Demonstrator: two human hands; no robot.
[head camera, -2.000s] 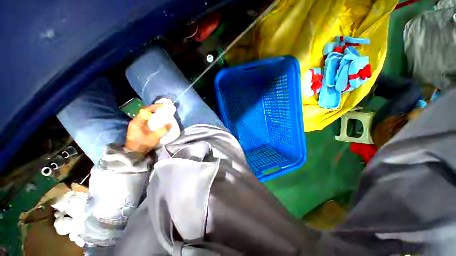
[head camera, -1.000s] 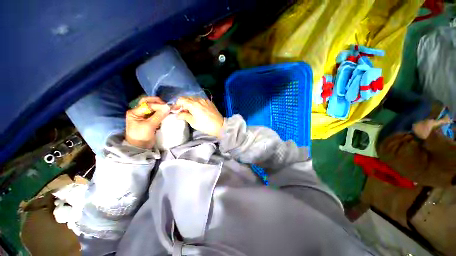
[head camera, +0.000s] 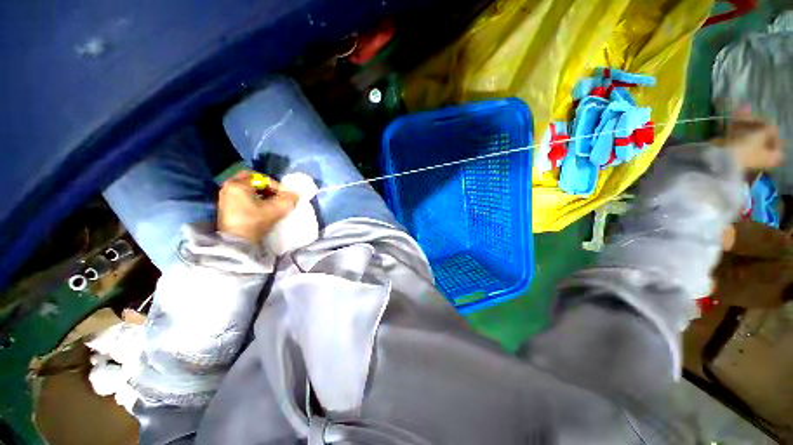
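A white stuffed plush toy (head camera: 296, 224) rests on my lap. My left hand (head camera: 249, 207) is closed around its left side, with a yellow band on one finger. A thin white thread (head camera: 452, 162) runs taut from the toy across the basket and the yellow sack to my right hand (head camera: 755, 143), stretched far out at the right and blurred. Its fingers look pinched together at the thread's end. A needle is too small to make out.
A blue slotted basket (head camera: 469, 204) stands right of my knee. Beyond it, light blue and red fabric pieces (head camera: 600, 130) lie on a yellow sack (head camera: 556, 52). A dark blue table cover (head camera: 130, 78) is upper left. White plush pieces (head camera: 113, 361) lie in a carton lower left. Another person's brown clothing shows at right.
One second ago both hands were together at the toy. My right hand has since swung far out to the right, drawing the thread taut. My left hand still holds the toy.
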